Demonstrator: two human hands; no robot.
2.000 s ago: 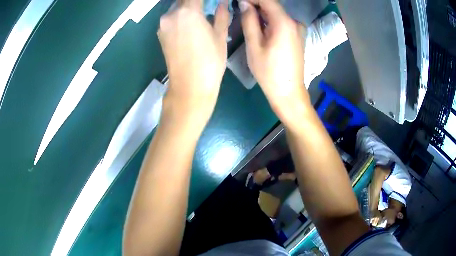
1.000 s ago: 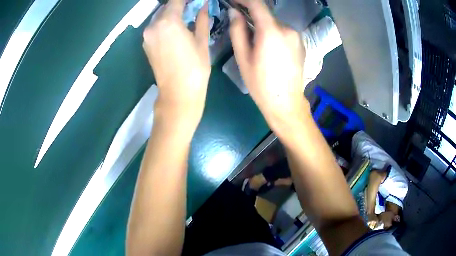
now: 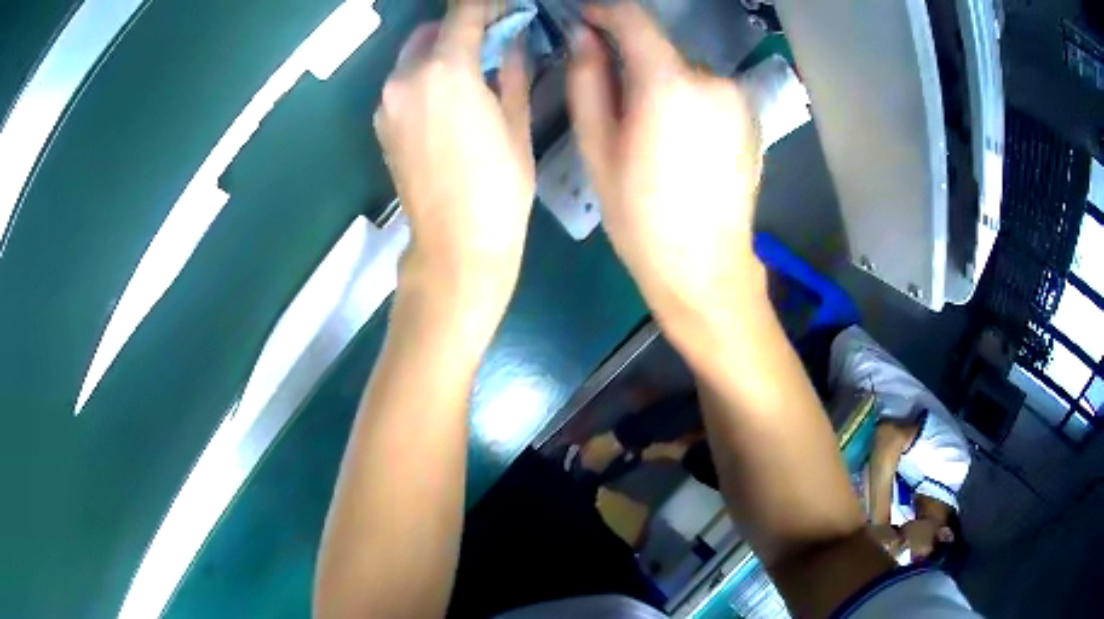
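My left hand [image 3: 466,151] is at the top centre, its fingers closed on a small pale, bluish, shiny item [image 3: 509,34], perhaps film-wrapped. My right hand [image 3: 666,157] is just right of it, thumb and finger pinched around a thin dark item [image 3: 559,36] that I cannot name. The fingertips are blurred and close to the top edge. A light grey metal plate with holes [image 3: 571,200] lies on the green worktop [image 3: 533,284] between my wrists, partly hidden by my right hand.
A white cloth pile [image 3: 777,103] sits right of my right hand. A large grey metal housing [image 3: 872,145] stands beyond it. A blue stool [image 3: 805,284] is below. A person in a white shirt [image 3: 902,411] works at another bench, lower right. White reflections cross the worktop, left.
Both hands stay at the top centre, with the fingers shifting slightly around the small item. The view has turned a little, so the housing and stool sit slightly further left.
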